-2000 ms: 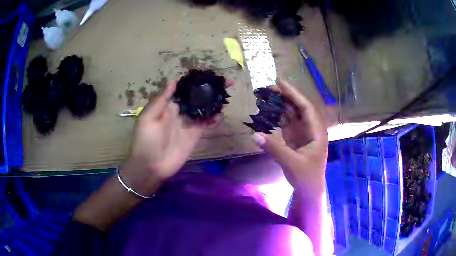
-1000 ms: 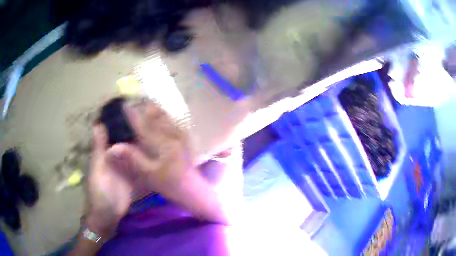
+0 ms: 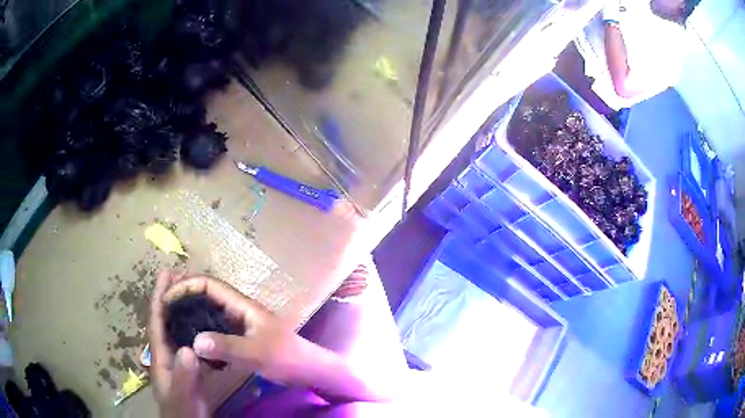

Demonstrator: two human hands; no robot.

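Observation:
A rounded black part is held between my two hands, low at the left of the view, over the stained cardboard. My left hand is on its left and near side, with the fingers upright. My right hand wraps around its far and right side, with the thumb on top. The fingers cover much of the part, so I cannot tell whether it is one piece or two pressed together.
A heap of black parts lies at the far left. A blue knife or pen, a yellow scrap and a silvery strip lie on the cardboard. A blue crate of dark parts stands at right. A person's arm shows beyond.
The view has swung right, showing more crates. My hands, earlier apart with one black part each, are now together around a black part.

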